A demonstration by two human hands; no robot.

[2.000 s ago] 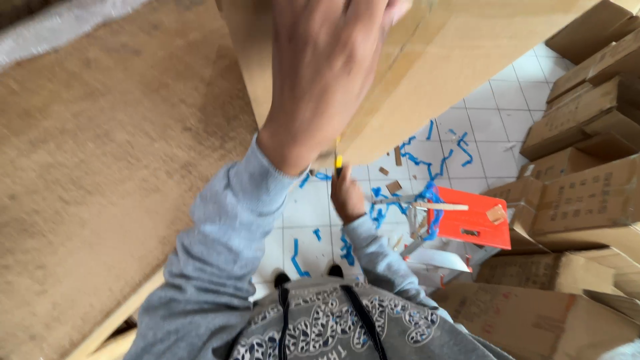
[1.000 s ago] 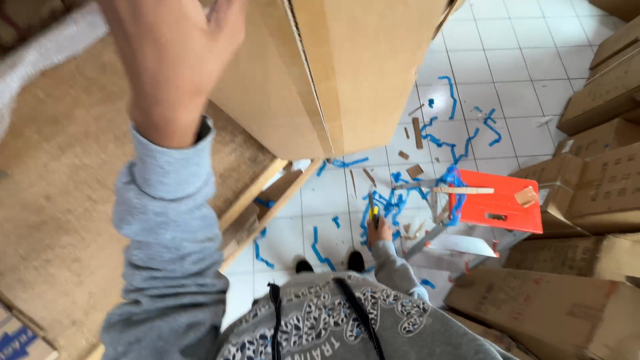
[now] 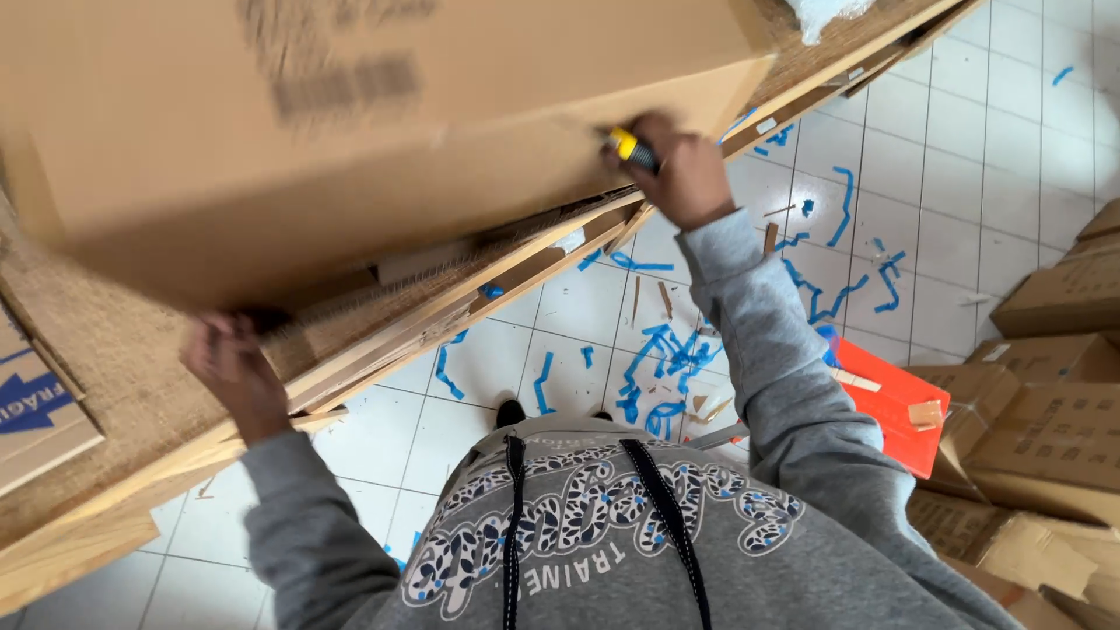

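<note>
A large cardboard box (image 3: 420,166) lies across a wooden workbench (image 3: 157,350), its near lower edge tilted up off the board at the left. My left hand (image 3: 232,367) is at that lower left corner, its fingers partly hidden under the box; blur and shadow obscure how firmly they hold. In my right hand (image 3: 682,166) is a yellow and black utility knife (image 3: 633,149), held against or close to the side of the box near its right end. The blade is too blurred to make out.
Blue strap scraps (image 3: 669,350) and cardboard bits litter the tiled floor. A red plastic board (image 3: 892,402) is at the right, beside stacked cardboard boxes (image 3: 1050,429). Flat cardboard (image 3: 44,437) with a blue arrow lies at the left; white plastic wrap (image 3: 827,13) is at the top.
The box now lies lengthwise across the bench. My left hand has come down from its top to the lower left corner. My right hand has risen with the knife from low down to the box's side.
</note>
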